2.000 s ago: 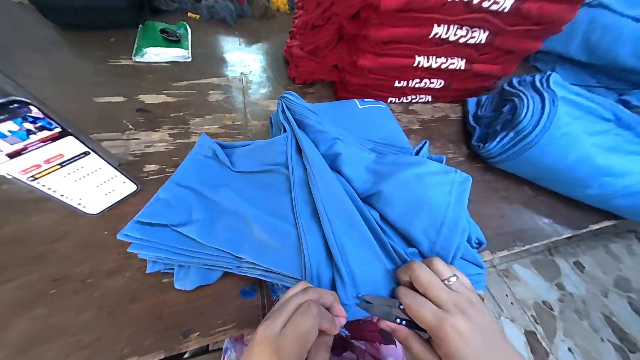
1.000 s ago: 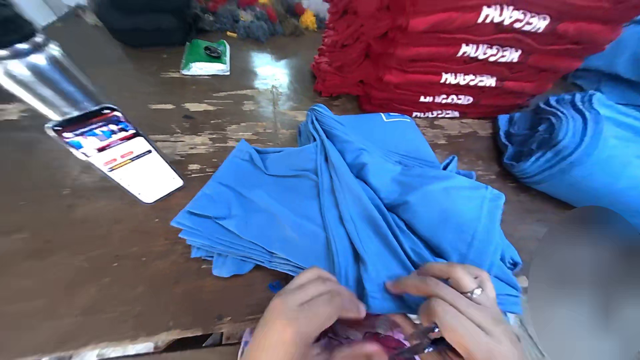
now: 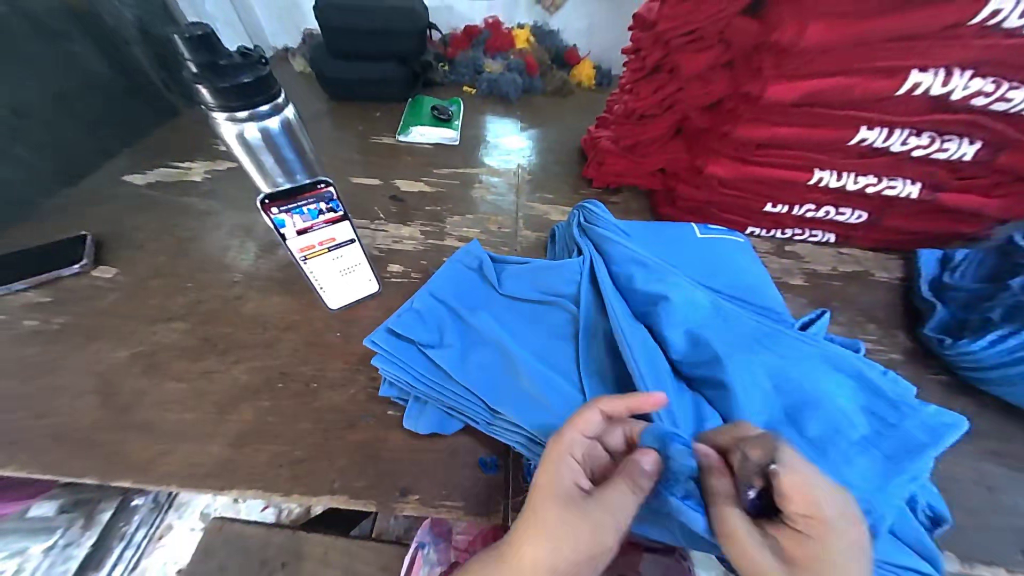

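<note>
Blue fabric garments (image 3: 512, 320) lie in a layered stack at the table's front edge. My left hand (image 3: 600, 472) pinches a gathered bit of the blue cloth between thumb and finger, its index finger raised. Close beside it on the right, my right hand (image 3: 776, 496) grips the same cloth with thumb and finger. A dark object, partly hidden, sits in the curled fingers of my right hand; its shape cannot be told in this frame. A small blue scrap (image 3: 488, 464) rests left of the hands.
A lit phone (image 3: 320, 248) leans on a steel bottle (image 3: 264, 136); another phone (image 3: 48, 262) lies far left. Red garments with white lettering (image 3: 768, 120) are piled at back right. Another blue bundle (image 3: 976, 312) is at right. A green packet (image 3: 430, 120) and thread scraps (image 3: 504, 60) lie behind.
Both hands have come together over a gathered edge of the blue cloth. The thread snips seen in my right hand two seconds ago are no longer plainly visible. The view has swung left.
</note>
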